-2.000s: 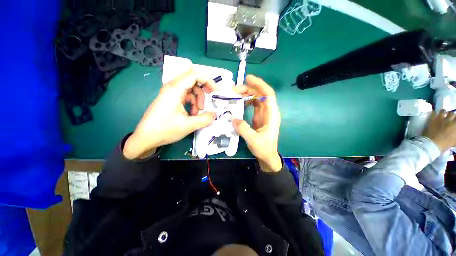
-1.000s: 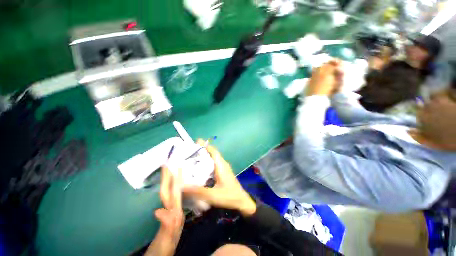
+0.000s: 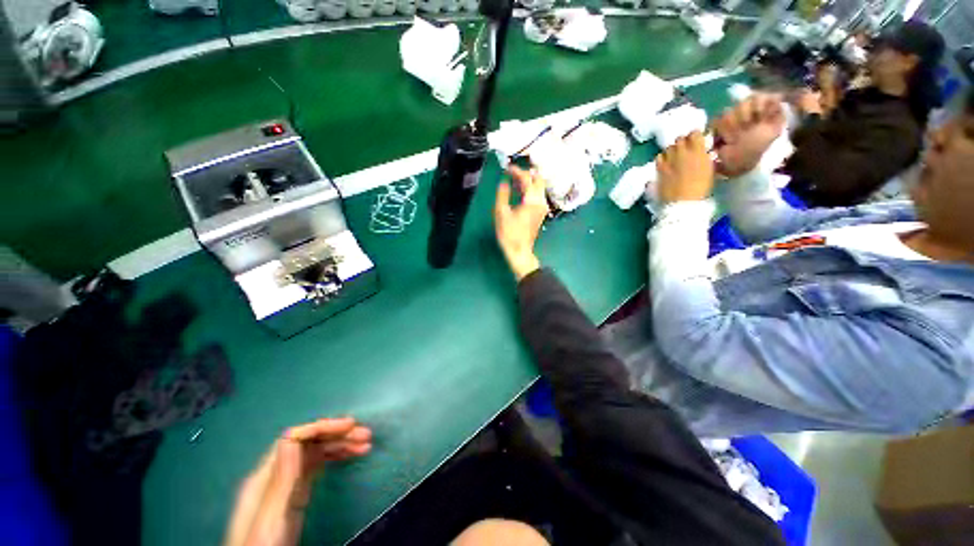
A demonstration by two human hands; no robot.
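Observation:
My right hand (image 3: 520,219) is stretched out at the left side of a white camera housing (image 3: 568,179) on the far side of the bench. Its fingertips are at or against the housing; whether they grip it cannot be told. My left hand (image 3: 310,459) is empty, at the lower left over the green bench, its fingers extended and cut off at the wrist by the lower edge. The black electric screwdriver (image 3: 457,192) hangs upright, left of my right hand.
The screw feeder (image 3: 267,219) stands at the left centre, with thin white loops (image 3: 394,206) beside it. Black face plates (image 3: 160,389) lie at the left. A coworker in a denim jacket (image 3: 790,331) sits close at the right, above a blue crate (image 3: 785,485). The conveyor (image 3: 320,80) runs behind.
The housing is no longer between my hands. My right hand has moved up and away to the far-side housings. My left hand has moved lower left and is empty. The view has swung right.

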